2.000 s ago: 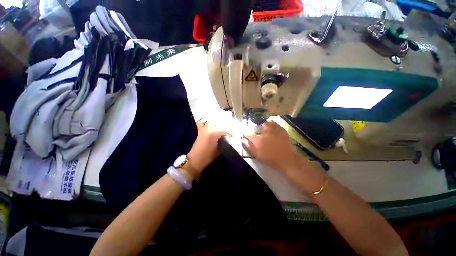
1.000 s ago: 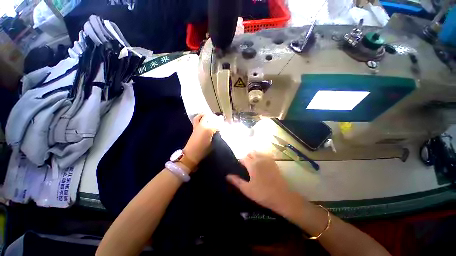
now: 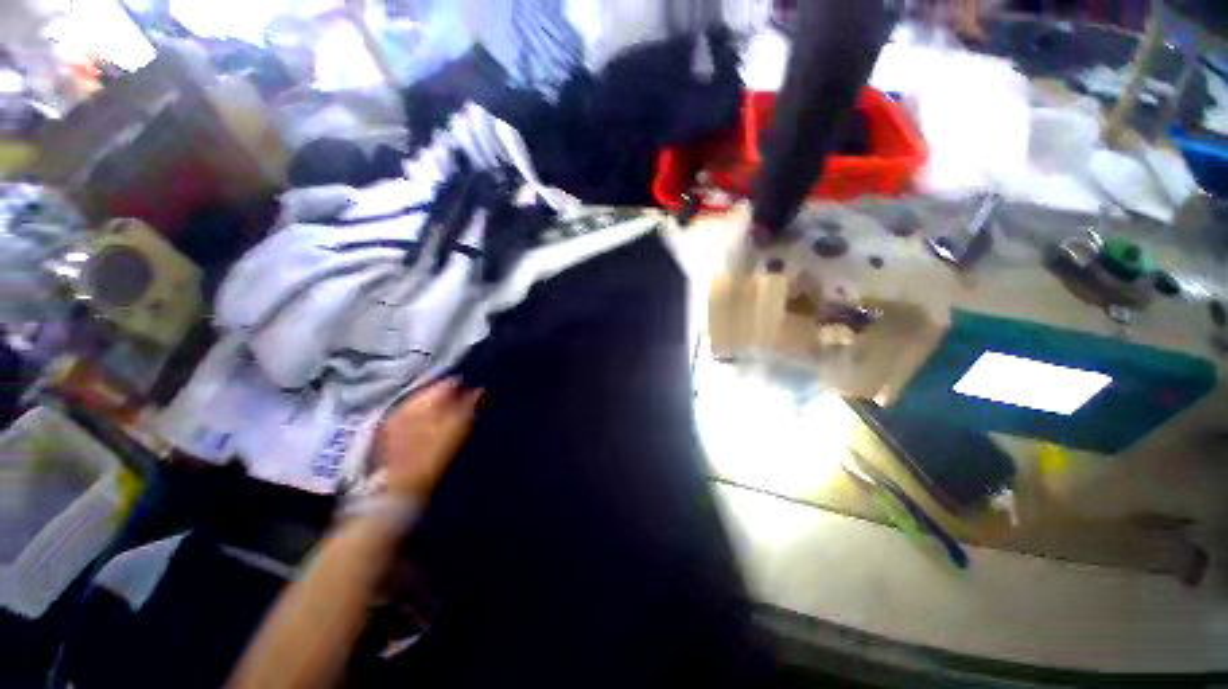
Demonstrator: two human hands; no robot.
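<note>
A large black garment panel (image 3: 579,444) lies over the left part of the sewing table and hangs over its front edge. My left hand (image 3: 428,433) is at the panel's left edge, with its fingers on or under the black cloth; the frame is blurred, but it appears to grip that edge. My right hand is not in view. The beige sewing machine with its green front panel (image 3: 929,370) and lit white screen stands to the right. The needle area (image 3: 768,390) is under bright glare, and the black panel lies to the left of it.
A heap of grey-and-black pieces (image 3: 337,289) lies left of the panel, on a printed white bag (image 3: 256,428). A phone (image 3: 949,458) and a slim blue-and-yellow tool (image 3: 916,512) lie beside the machine bed. A red basket (image 3: 875,168) stands behind.
The view has swung left. My left hand has moved from near the needle to the panel's left edge. The black panel has moved away from the needle. My right hand has left the view.
</note>
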